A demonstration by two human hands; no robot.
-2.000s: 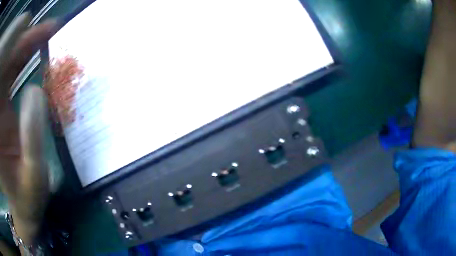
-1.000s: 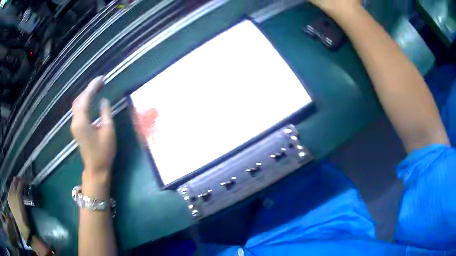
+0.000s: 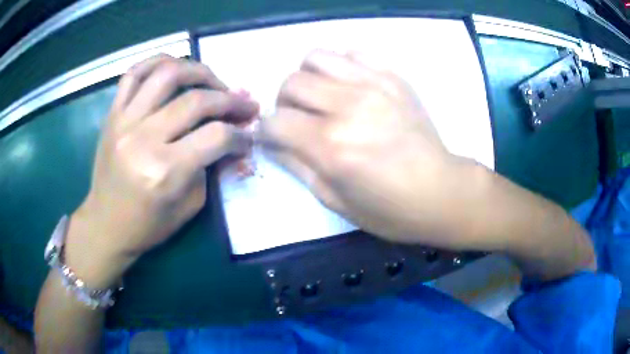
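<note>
The white light pad [image 3: 442,69] with a black rim lies on the green worktop. Small copper-coloured components [image 3: 245,168] lie at its left side, partly hidden by the hands. My left hand [image 3: 162,148] is over the pad's left edge, fingers curled and fingertips together at the components. My right hand [image 3: 359,138] reaches over the pad, its blurred fingertips close to my left ones. Whether either holds a component cannot be told. The dark fixture [image 3: 331,280] with a row of small nests lies along the pad's near edge, its right part partly under my right forearm.
A second dark fixture [image 3: 552,86] lies tilted at the right. Pale metal rails [image 3: 83,81] run behind the pad. The green worktop [image 3: 48,173] extends to the left. Blue smock fabric [image 3: 387,325] is at the near edge.
Both hands have come in over the pad and meet at the components; my right hand was at the far right. The second fixture now shows fully at the right.
</note>
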